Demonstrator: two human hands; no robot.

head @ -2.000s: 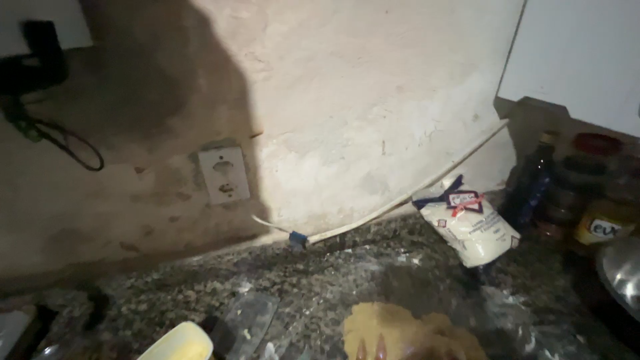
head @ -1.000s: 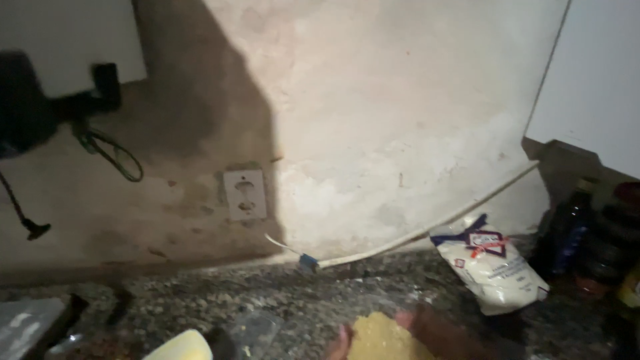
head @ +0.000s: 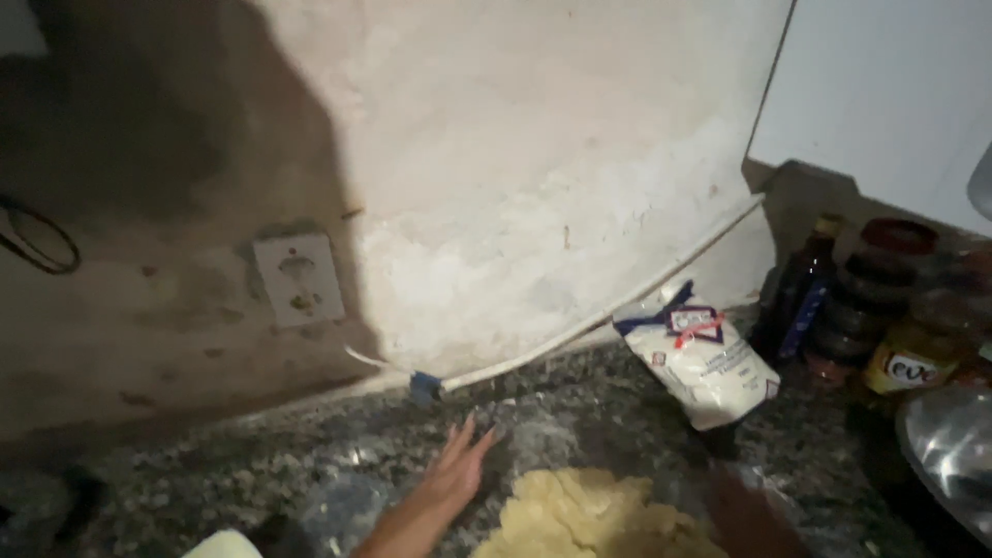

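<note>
A rough, pale yellow mass of dough (head: 581, 515) lies at the bottom middle on a speckled stone counter dusted with white powder. Just left of it, my left hand (head: 457, 469) is over the counter with its fingers apart, holding nothing. My right hand (head: 744, 504) is a dark blur at the dough's right side; its fingers cannot be made out. Beyond the dough, to the right, a white plastic bag with blue and red print (head: 709, 372) rests near the wall.
A dark bottle (head: 802, 287), stacked jars (head: 864, 294) and a yellow-labelled bottle (head: 907, 368) stand at the right, behind a shiny metal bowl (head: 957, 457). A pale tub (head: 225, 546) shows at bottom left. A cable (head: 542, 353) runs along the wall near a socket (head: 300, 280).
One second ago both hands were at the sides of the dough; now my left hand is off it, with fingers spread. The dough looks wider and flatter.
</note>
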